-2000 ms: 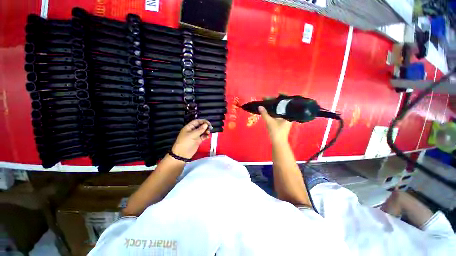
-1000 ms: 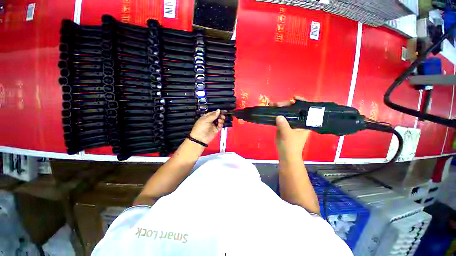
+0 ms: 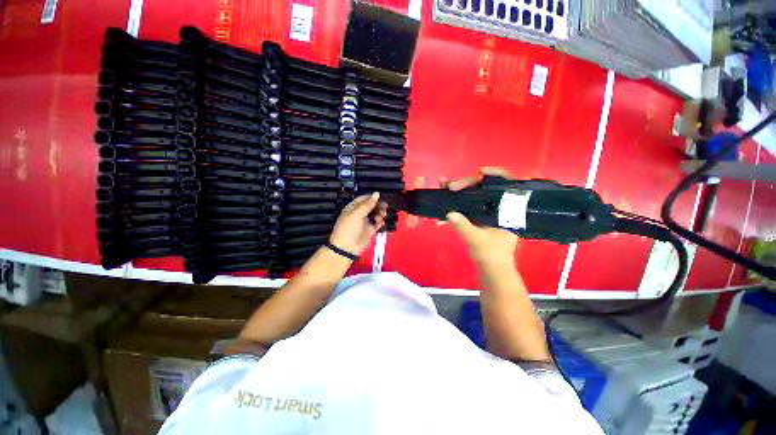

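Rows of black door lock handles (image 3: 230, 161) lie side by side on the red sheet, with shiny round end fittings (image 3: 347, 136) in a line. My right hand (image 3: 483, 223) holds the dark green-black electric screwdriver (image 3: 557, 212) level, its nose pointing left at the rightmost handle row. My left hand (image 3: 359, 225) is at the near right end of the rows, fingertips pinched beside the screwdriver's nose. Whether a screw is between the fingertips cannot be seen. The driver tip is hidden at the fingers.
A small open dark box (image 3: 379, 42) stands at the far edge of the rows. Perforated trays (image 3: 510, 13) are stacked beyond. The power cord (image 3: 676, 246) loops at the right. Brown cartons (image 3: 153, 357) and blue and white crates (image 3: 630, 365) are below the bench edge.
The screwdriver has come left to my left hand at the handle ends, and my left hand's fingertips now meet its nose. The person in white at the right is no longer in view.
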